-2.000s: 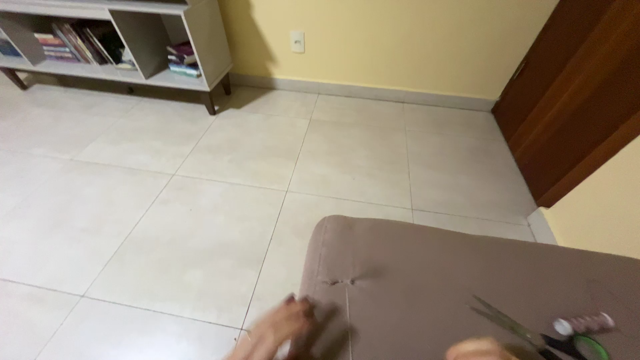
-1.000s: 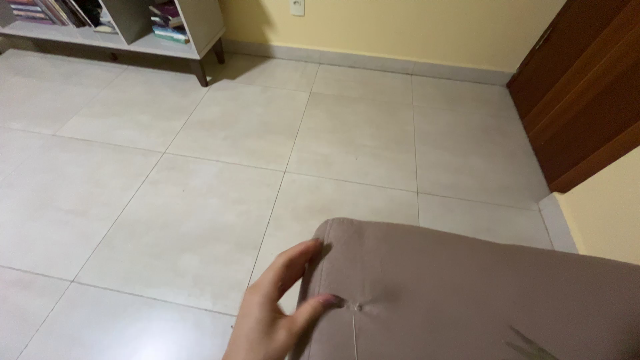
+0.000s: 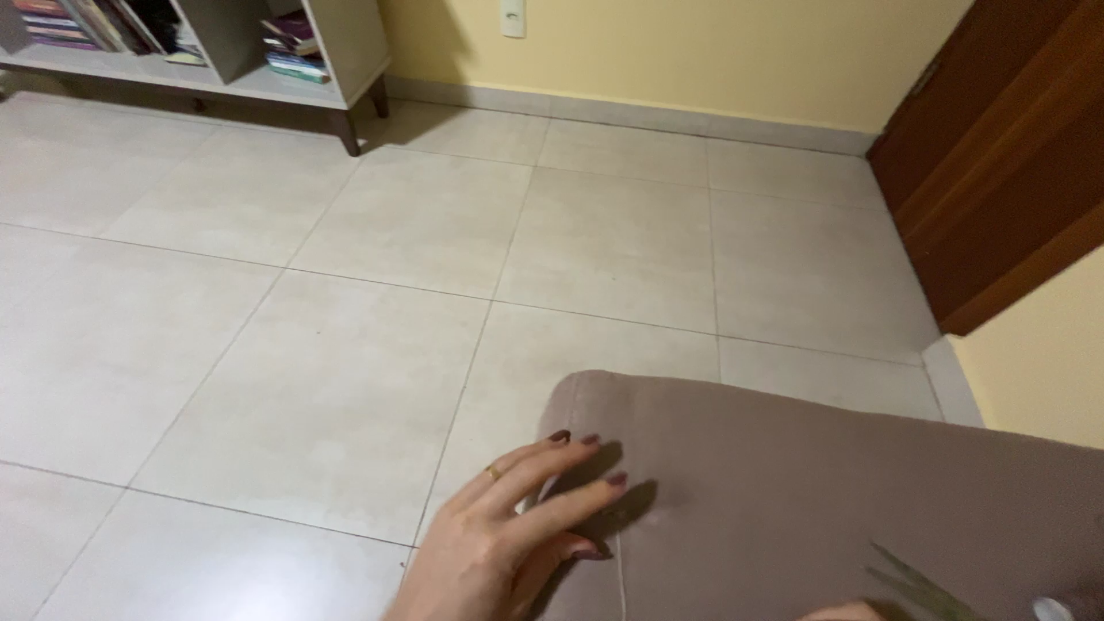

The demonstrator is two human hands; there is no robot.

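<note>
My left hand (image 3: 509,526), with a ring and dark nail polish, rests over the corner of a brownish upholstered cushion or seat (image 3: 802,466). Its fingers are spread and bent, and nothing shows in them. A pale thread (image 3: 620,573) runs down the fabric beside the fingertips, from a small puckered spot. Only a bit of my right hand (image 3: 841,612) enters at the bottom edge; what it holds, if anything, is out of frame. Near it lie the blades of scissors (image 3: 923,582), blurred, and part of a thread spool (image 3: 1052,609) at the lower right corner.
Beyond the cushion is a floor of pale tiles (image 3: 379,379). A grey shelf unit (image 3: 362,52) with books (image 3: 293,47) stands on dark legs at the upper left. A brown wooden door (image 3: 992,155) is at the right, and a yellow wall with an outlet (image 3: 512,17) is behind.
My left hand has moved from gripping the cushion's edge, thumb by the puckered spot, to lying over the corner with its fingers spread on the fabric.
</note>
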